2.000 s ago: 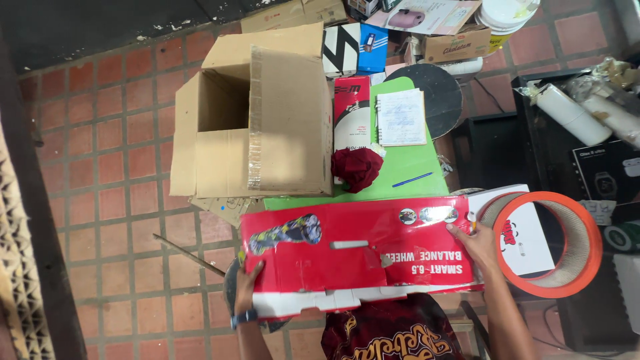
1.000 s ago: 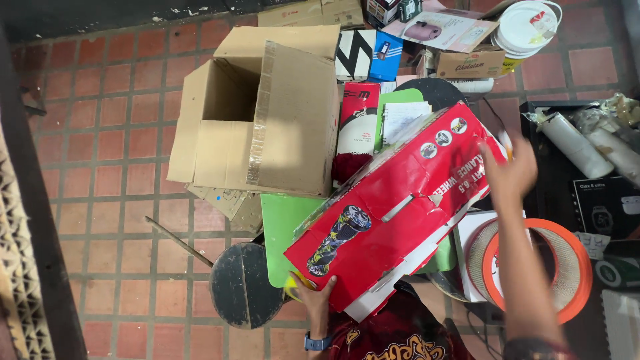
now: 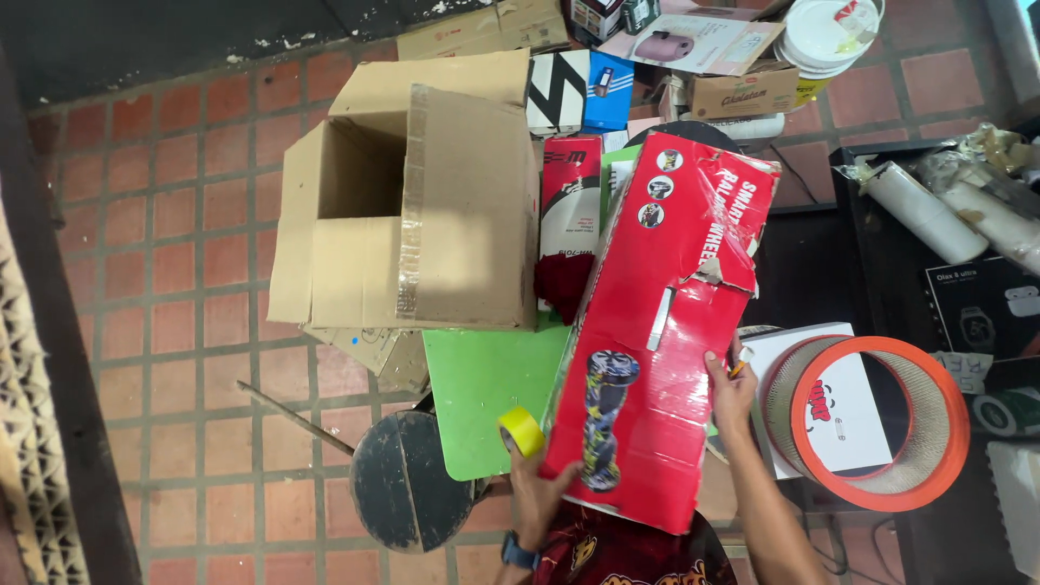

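Note:
A long red cardboard box (image 3: 650, 341) with balance-wheel pictures stands tilted over the green board (image 3: 496, 390), its far end pointing up and slightly right. My left hand (image 3: 536, 487) grips its lower left corner, with a roll of yellow tape (image 3: 521, 431) by the fingers. On the box's right edge rests my right hand (image 3: 731, 390), which also has a small white and orange object (image 3: 741, 361), too small to name, between its fingers. The box's top end is torn. Left of it lie a dark red cloth (image 3: 563, 284) and a narrower red and white box (image 3: 571, 195).
An open brown cardboard box (image 3: 471, 211) stands at the back left. A round black stool (image 3: 410, 479) and a stick (image 3: 296, 418) are at lower left. On the right are an orange-rimmed air filter (image 3: 951, 422), a white box (image 3: 853, 398) and wrapped rolls (image 3: 926, 211). Stacked cartons and buckets stand behind.
The long red box has turned from lying crosswise to pointing away from me. My right hand has come off its far end and is now at its right edge. The notepad is now mostly covered.

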